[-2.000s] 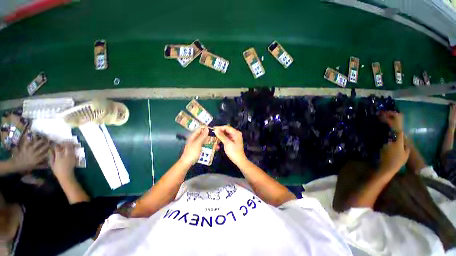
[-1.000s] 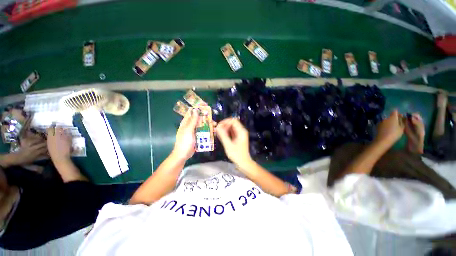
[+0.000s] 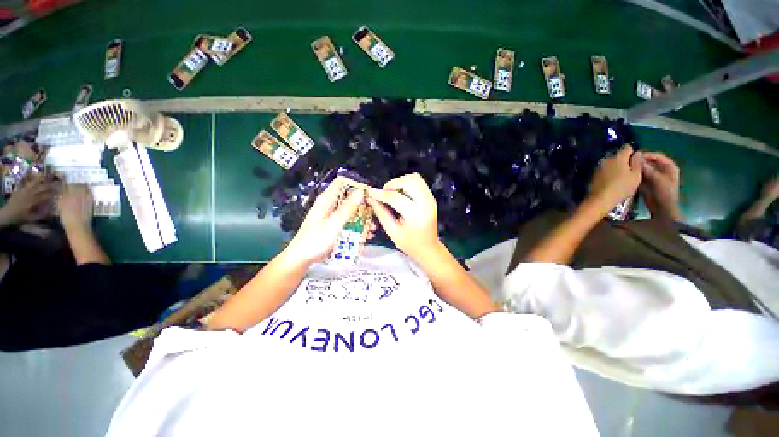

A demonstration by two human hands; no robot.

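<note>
A phone board (image 3: 348,241) is held upright in front of my chest, its white dotted end down and its tan and green end up. My left hand (image 3: 329,218) grips the board's upper left side. My right hand (image 3: 408,209) has thumb and fingertips pinched together at the board's upper end; whether a small part is between them cannot be told. The heap of glossy black parts (image 3: 495,162) lies just beyond and to the right of my hands. Two waiting boards (image 3: 282,145) lie side by side at the heap's left end.
Boards (image 3: 329,58) lie spaced along the green belt behind a pale rail (image 3: 248,105). A cream fan (image 3: 111,119) and white strips (image 3: 147,201) are at the left. Neighbours' hands (image 3: 619,177) work on both sides. A brown box (image 3: 141,350) is below the bench at left.
The view has shifted, and belt boards appear further left. My right hand was apart from the board one second ago and is now at its top. The right neighbour's hands now hold a board.
</note>
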